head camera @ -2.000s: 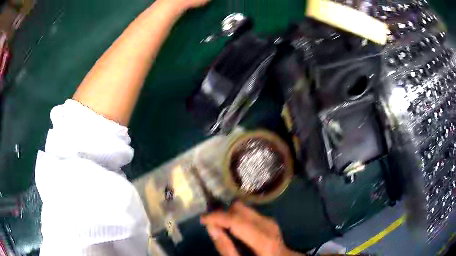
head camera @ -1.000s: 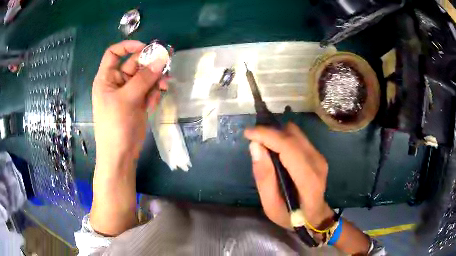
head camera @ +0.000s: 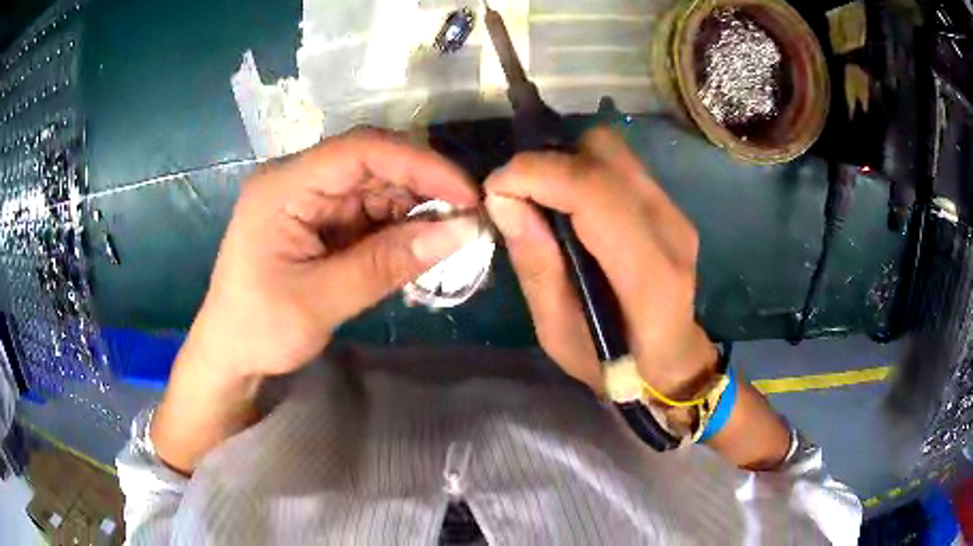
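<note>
My left hand (head camera: 320, 245) holds a round shiny silvery-white coil (head camera: 453, 267), likely solder wire, between thumb and fingers, low in front of my body. My right hand (head camera: 597, 245) holds a soldering iron (head camera: 581, 261) with a black handle; its metal barrel points up over the cream tape pad. The right thumb and forefinger tips meet the left fingertips at the coil's upper right edge. Whether they pinch a wire is too small to tell. A small dark and silver module (head camera: 456, 30) lies on the tape pad (head camera: 587, 53), left of the iron's tip.
A yellowish-brown ring (head camera: 816, 80) with silvery shavings (head camera: 742, 69) inside stands right of the pad. A crumpled tape strip (head camera: 280, 112) lies at its left. A clear blister tray (head camera: 43, 139) is at far left. A black stand and cable (head camera: 838, 203) are at right.
My left hand has moved down and right with the coil, and the fingertips of both hands now meet. The pad, module and ring sit higher in the picture. My right hand still holds the iron.
</note>
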